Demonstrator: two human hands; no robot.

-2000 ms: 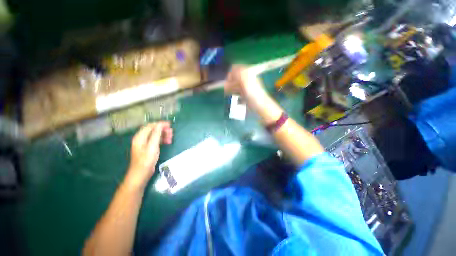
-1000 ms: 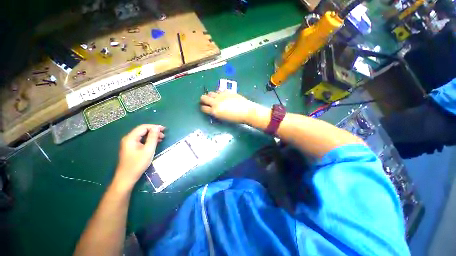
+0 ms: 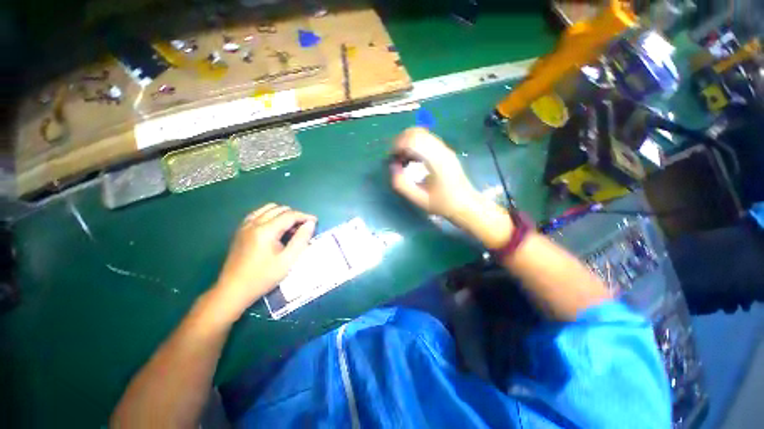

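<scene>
A pale phone body lies flat and tilted on the green mat, its darker end at the lower left and a bright glare at its right end. My left hand rests at its upper left side with curled fingers; whether it grips the phone body cannot be told. My right hand is above the mat to the upper right of the phone body, blurred, with fingers curled near a small white card. Whether it holds anything is unclear.
Three small screw trays stand along the wooden ledge with loose small parts. An orange electric screwdriver leans at the upper right beside a yellow-black unit. A grey parts tray is at the right.
My left hand has moved onto the phone body's upper left side. My right hand has lifted and turned, fingers now curled by the white card. The whole view has shifted slightly.
</scene>
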